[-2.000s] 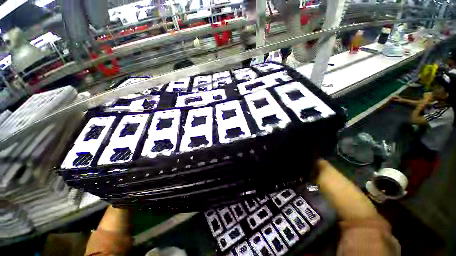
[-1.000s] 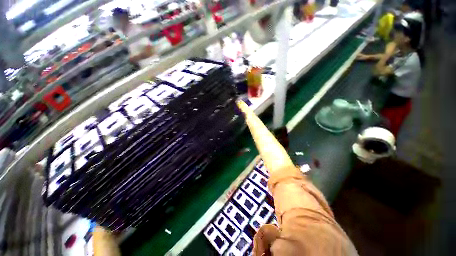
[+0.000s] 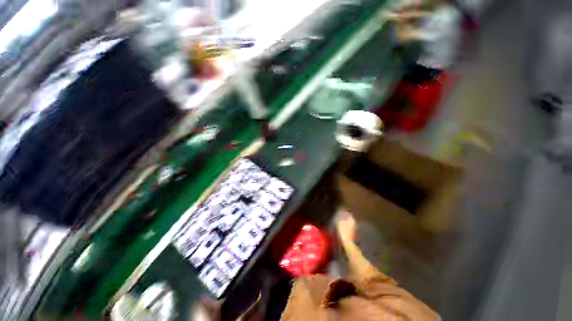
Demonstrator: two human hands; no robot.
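Observation:
A tall stack of black trays [image 3: 81, 131], with light housings on top, stands on the left beyond the conveyor, away from my hands. A black tray [image 3: 246, 199] lies on the dark green bench, with light housings [image 3: 241, 241] in rows. My right hand [image 3: 345, 224] is low, right of the bench and near the red stool; it is small and blurred, and I see nothing held. A blurred skin-coloured patch at the lower edge, below the tray, looks like my left hand [image 3: 207, 310]; its fingers cannot be made out.
The green conveyor [image 3: 213, 166] runs diagonally past the tray, with small blurred parts on it. A white fan [image 3: 359, 130] and a pale green fan [image 3: 335, 99] stand on the bench at upper right. A red stool [image 3: 307, 251] and brown cardboard [image 3: 433, 178] are at right. A person [image 3: 433, 37] is beyond.
The black tray stack was between my arms and now stands apart from my hands. My right arm has dropped to the lower right. The view has swung right and down.

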